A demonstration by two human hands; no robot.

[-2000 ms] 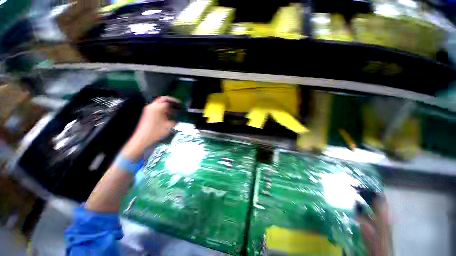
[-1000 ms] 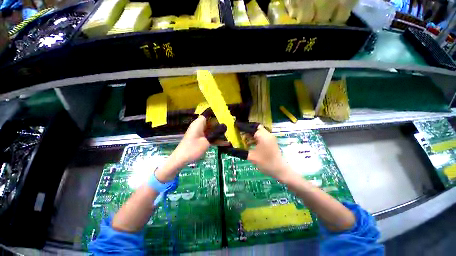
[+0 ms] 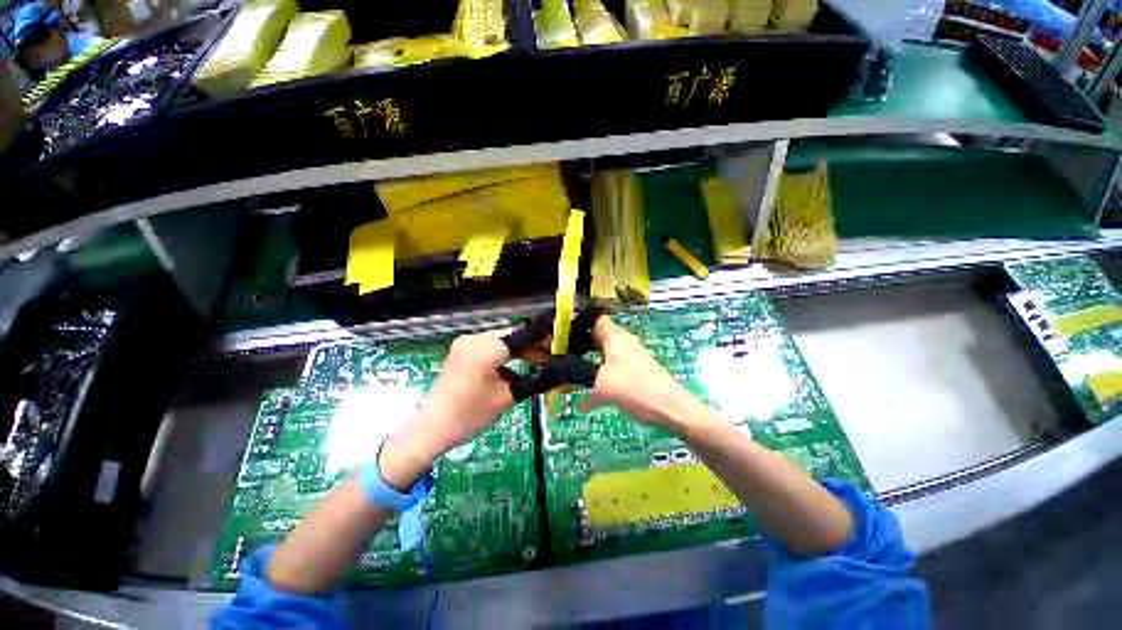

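My left hand [image 3: 465,391], with black finger cots and a light blue wrist strap, and my right hand [image 3: 634,369], also with black finger cots, meet above the seam between two green circuit boards. Together they hold a narrow yellow strip [image 3: 568,277], upright and seen nearly edge-on. Its lower end is partly hidden by the fingers. The left board [image 3: 474,517] shows no yellow strip. The right board [image 3: 800,425] has a wide yellow strip [image 3: 658,494] lying flat near its front edge.
Yellow sheets [image 3: 474,215] and upright strip stacks [image 3: 618,234] stand on the shelf behind. A short yellow-orange stick [image 3: 687,257] lies there. Large black bins [image 3: 529,92] are above. A black bin of shiny parts [image 3: 92,431] is at left. Another board [image 3: 1068,322] is at far right.
The right hand has joined the left at the yellow strip since the oldest frame. Since the latest earlier frame, the strip has turned from slanted and broad to upright and nearly edge-on.
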